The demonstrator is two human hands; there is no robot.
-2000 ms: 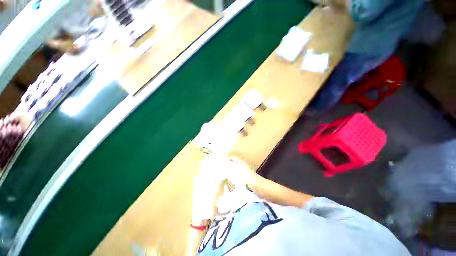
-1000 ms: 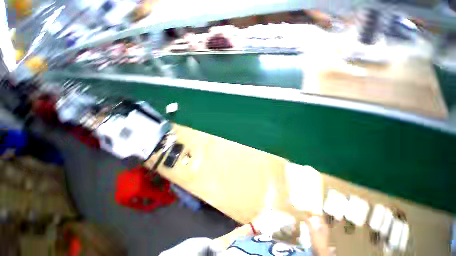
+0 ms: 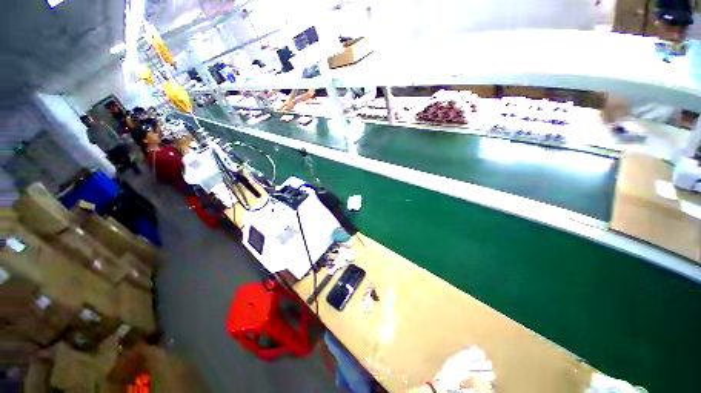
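Note:
My left hand, in a white glove with a red band at the wrist, is at the bottom edge over the brown bench. It is overexposed and partly cut off, so I cannot tell whether it holds anything. My right hand is out of the picture. A white object, perhaps the cloth, is cut off by the bottom edge at the right. A small white piece lies on the green belt.
A black phone and a small pale loop lie on the bench. A white machine with black cables stands beyond them. A red stool is below the bench. Cartons are stacked at the left. Workers sit along the line.
The view has swung left and up along the line. The row of white units and my right hand have left the picture. The machine and phone now show clearly.

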